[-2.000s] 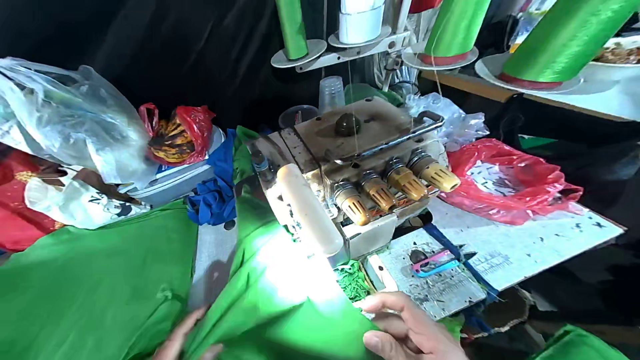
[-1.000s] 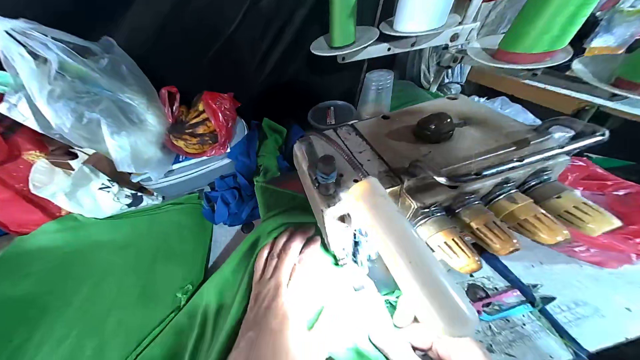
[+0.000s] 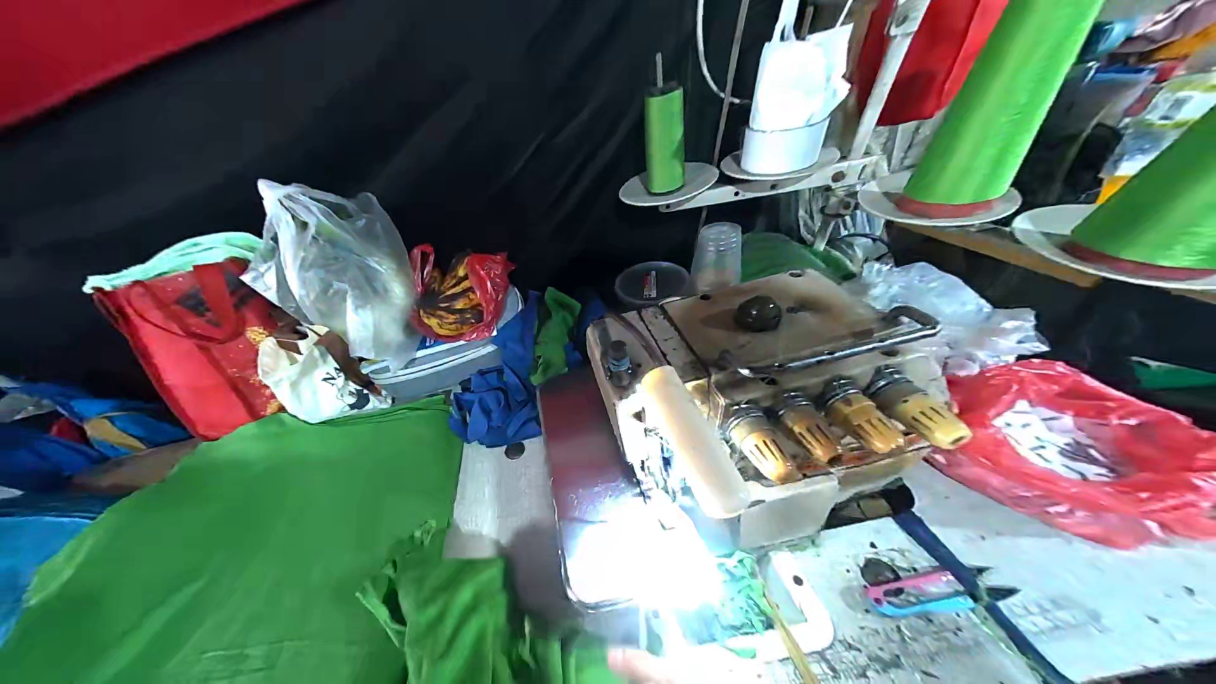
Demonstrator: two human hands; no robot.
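Note:
An overlock sewing machine [image 3: 760, 370] with several tension dials [image 3: 855, 418] stands on the table, its lamp glare washing out the needle area. A bunched piece of green fabric [image 3: 456, 608] lies left of the machine, partly on a larger spread of green cloth [image 3: 247, 541]. Part of a blurred hand, apparently my right hand [image 3: 655, 665], shows at the bottom edge beside the bunched fabric; whether it holds the fabric is unclear. My left hand is not visible. A pink and blue thread snipper [image 3: 926, 591] rests on the right of the table.
Behind the cloth are a red bag [image 3: 190, 332], a clear plastic bag [image 3: 342, 275], bananas in red plastic [image 3: 456, 299] and blue fabric [image 3: 496, 404]. Green thread cones [image 3: 1007, 104] stand on a rack above. A red plastic bag [image 3: 1073, 446] holding scraps lies at right.
The green fabric has moved off the plate by the needle area, toward the lower left. Both hands have left the machine front; only part of one shows. The view has shifted widely.

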